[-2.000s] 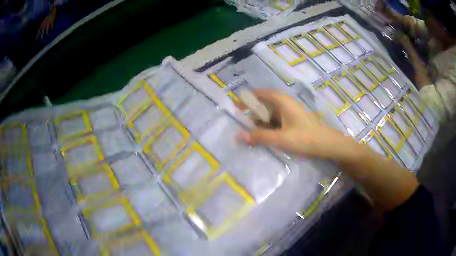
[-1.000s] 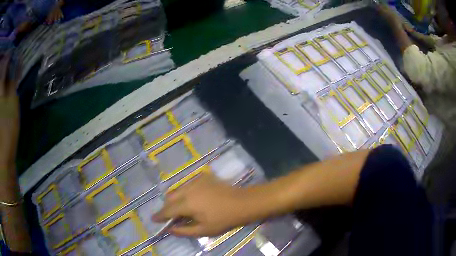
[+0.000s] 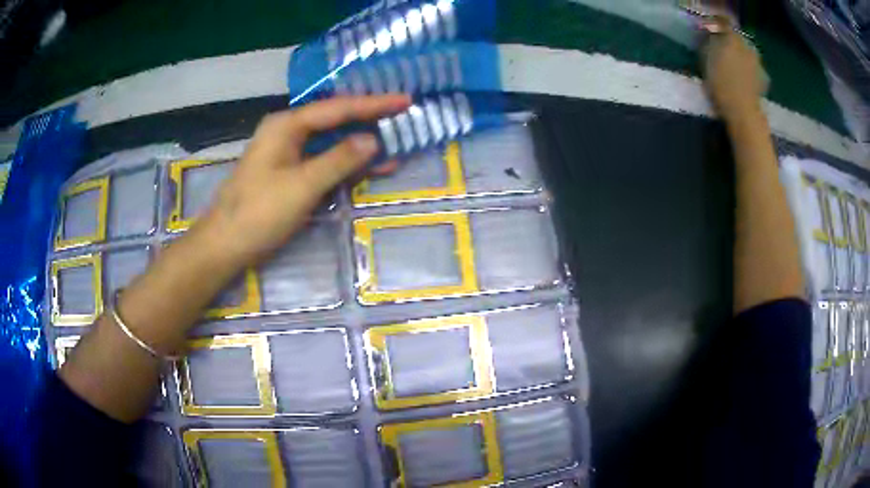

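Note:
My left hand (image 3: pixel 286 176) holds a translucent blue film (image 3: pixel 405 71) with rows of pale silvery strips, between thumb and fingers, over the far part of a whitish blister tray (image 3: pixel 563 315). Yellow frames (image 3: pixel 486 357) lie in the tray's pockets, one per visible larger pocket. My right hand (image 3: pixel 733 71) is at the top right, beyond the white strip, small and blurred; something pale shows at its fingertips, too unclear to name. My left hand hides part of the far frames.
A glossy blue film stock (image 3: pixel 33 315) lies along the left edge. A dark mat (image 3: pixel 649 238) shows between the trays. Another whitish tray (image 3: pixel 835 315) with yellow frames stands at the right edge. A white strip (image 3: pixel 591 81) borders a green surface (image 3: pixel 563 24) beyond.
My left hand now holds blue film over the tray. My right hand has moved from the tray to the far right. The view has turned, and the near tray now looks nearly straight.

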